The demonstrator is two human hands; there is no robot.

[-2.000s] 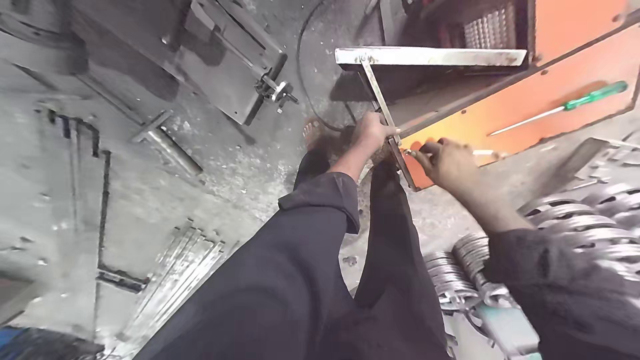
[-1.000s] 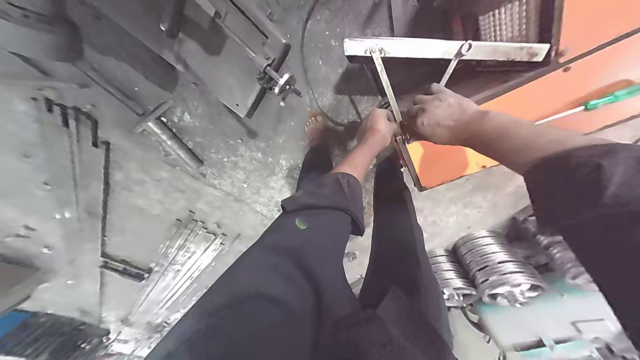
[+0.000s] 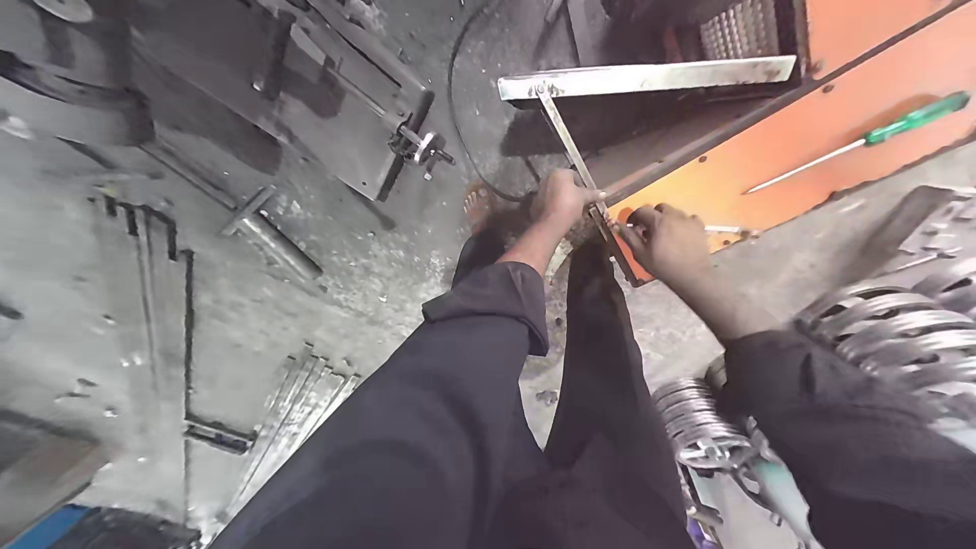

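My left hand (image 3: 564,197) grips a narrow flat metal strip (image 3: 566,137) near its lower end, thumb laid across it. The strip's upper end joins a long pale metal bar (image 3: 648,78) at a pivot. Just right of my left hand, my right hand (image 3: 671,240) has its fingers pinched at the strip's lower part, by the corner of an orange metal panel (image 3: 823,164). A thin, light metal piece (image 3: 720,229) shows on both sides of the right fist and seems held in it; its kind is unclear. A green-handled screwdriver (image 3: 907,126) lies on the panel.
Stacked metal rings (image 3: 701,427) and more ringed metal parts (image 3: 900,328) stand at the lower right. Dark machinery with a threaded clamp or screw (image 3: 423,149) is at the upper left. Metal bars (image 3: 293,412) lie on the floor at the lower left. A dark cable (image 3: 455,99) curves near my foot.
My right hand has moved down from a second metal strip under the long bar, back beside the panel corner. That second strip no longer shows. My left hand stays on the first strip.
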